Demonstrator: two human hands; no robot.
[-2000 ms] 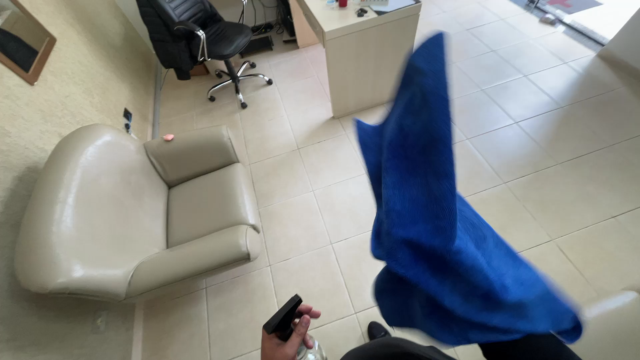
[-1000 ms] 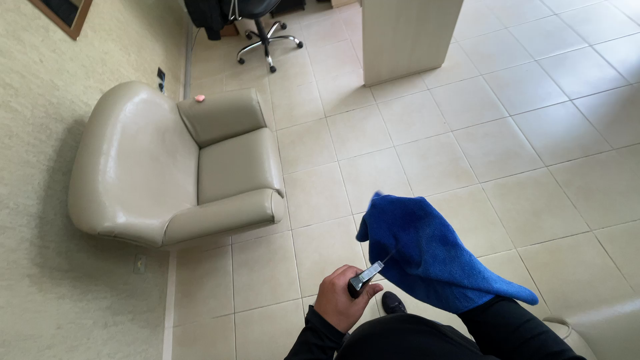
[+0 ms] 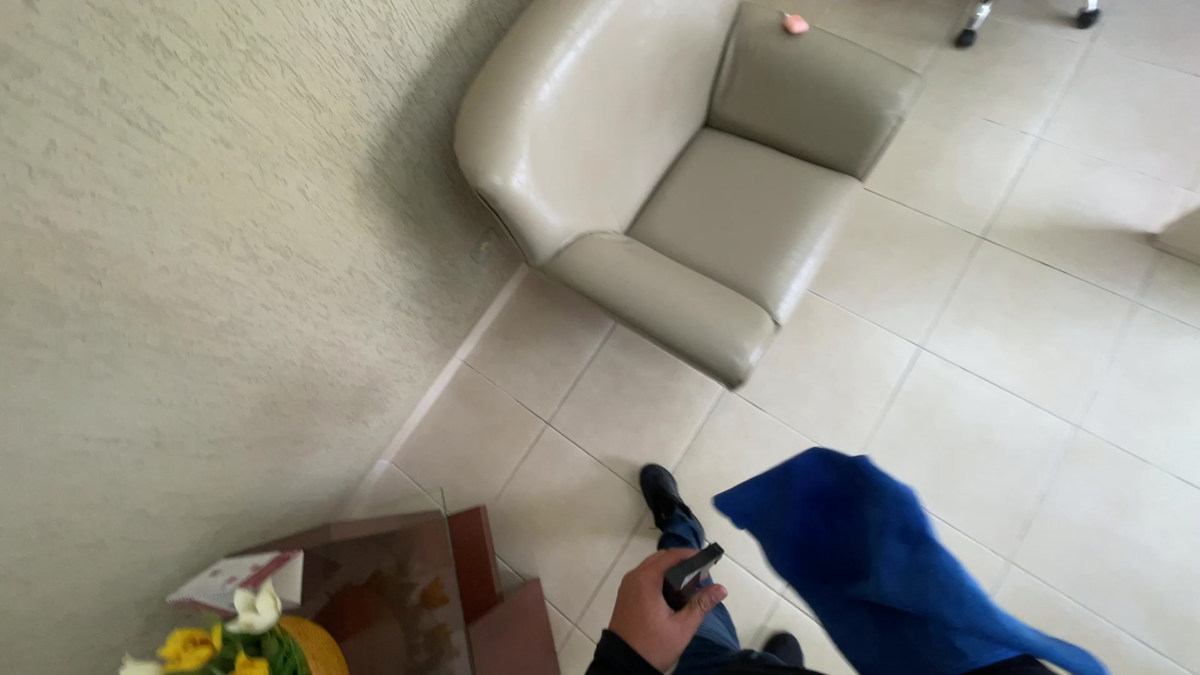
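My left hand (image 3: 653, 609), at the bottom middle, is closed around the neck of a spray bottle with a black trigger head (image 3: 692, 574). Most of the bottle is hidden by the hand and the view angle. A blue cloth (image 3: 867, 562) hangs spread out at the lower right, over my right forearm's side. It covers my right hand, so the fingers cannot be seen. Cloth and spray head are apart.
A beige leather armchair (image 3: 741, 220) stands against the textured wall (image 3: 234, 234), a small pink object (image 3: 795, 24) on its armrest. At lower left is a reddish-brown table (image 3: 375, 562) with yellow and white flowers (image 3: 253, 637) and a printed card (image 3: 244, 581). Chair casters (image 3: 966, 37) show at top right.
The view has swung left, bringing the table and flowers into sight. The blue cloth, held up high two seconds ago, is lower. My left hand keeps hold of the spray bottle.
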